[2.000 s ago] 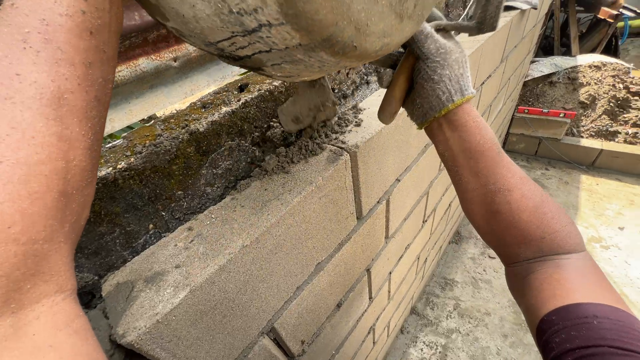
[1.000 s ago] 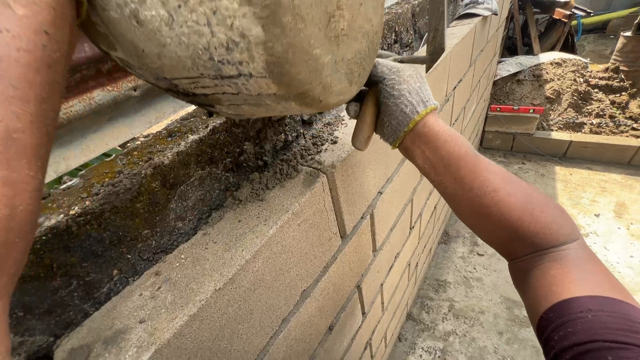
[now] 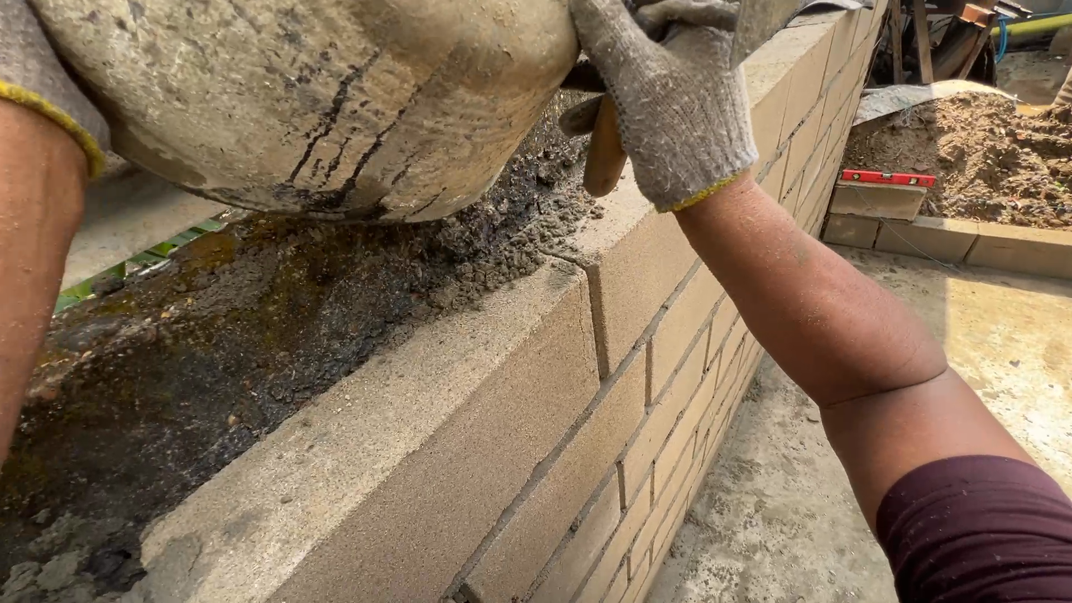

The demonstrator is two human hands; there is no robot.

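Observation:
A mortar-stained bucket (image 3: 335, 109), rounded and streaked with dark lines, hangs tilted over the wall at the top. My left hand (image 3: 54, 84), in a grey knit glove with a yellow cuff, is at the bucket's left side; its fingers are hidden. My right hand (image 3: 674, 100), gloved alike, is closed around a trowel with a wooden handle (image 3: 606, 155), beside the bucket's right side. Part of the metal blade (image 3: 764, 29) shows above the hand. Below, wet mortar (image 3: 511, 251) lies in the gap behind the top course of the block wall (image 3: 469, 444).
An old, mossy concrete wall (image 3: 209, 335) runs behind the blocks. At the right, a red spirit level (image 3: 888, 178) rests on a block (image 3: 879, 201) by a low block border (image 3: 930, 240) and a soil heap (image 3: 1005, 151). A concrete floor (image 3: 779, 469) lies below.
The trowel blade was down at the mortar two seconds ago and now shows above my right hand. My left gloved hand has come into view beside the bucket.

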